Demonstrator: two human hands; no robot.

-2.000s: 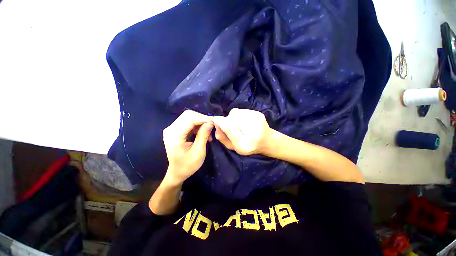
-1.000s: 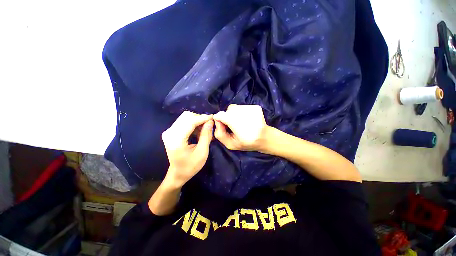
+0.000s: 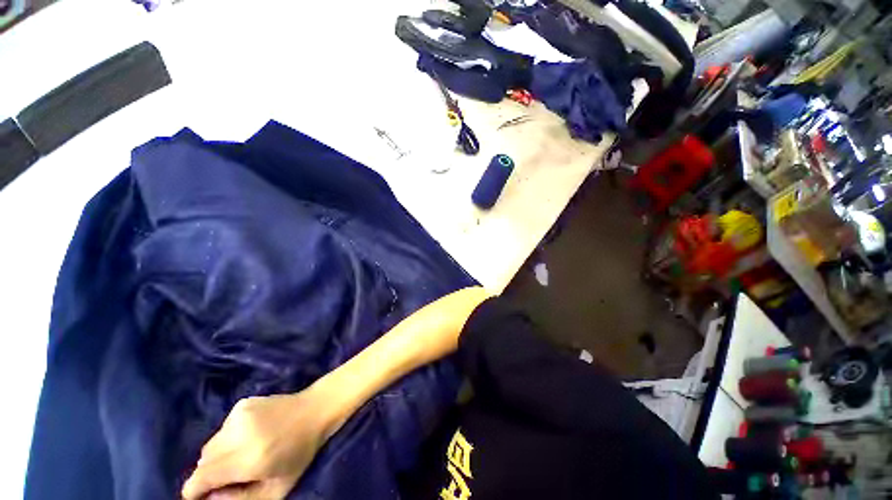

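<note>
The navy garment lies bunched over the worktable at the left, with its shiny lining [image 3: 245, 283] uppermost and matte shell cloth [image 3: 73, 322] around it. My right hand [image 3: 256, 444] rests low on the lining near the bottom edge of the picture, its fingers curled and pointing down-left. Its fingertips reach the edge, and no needle or thread can be made out there. My left hand is not in view.
A navy thread cone [image 3: 492, 181] lies on the table, thin snips [image 3: 391, 143] left of it. A dark iron [image 3: 445, 44] and dark cloth [image 3: 582, 96] are at the far end. Dark bars [image 3: 98, 98] lie far left. Thread cones [image 3: 768, 386] stand lower right.
The view has swung right, showing the iron, floor and side table. The garment and my right hand now appear lower left. My left hand has left the picture, and the white cone no longer shows.
</note>
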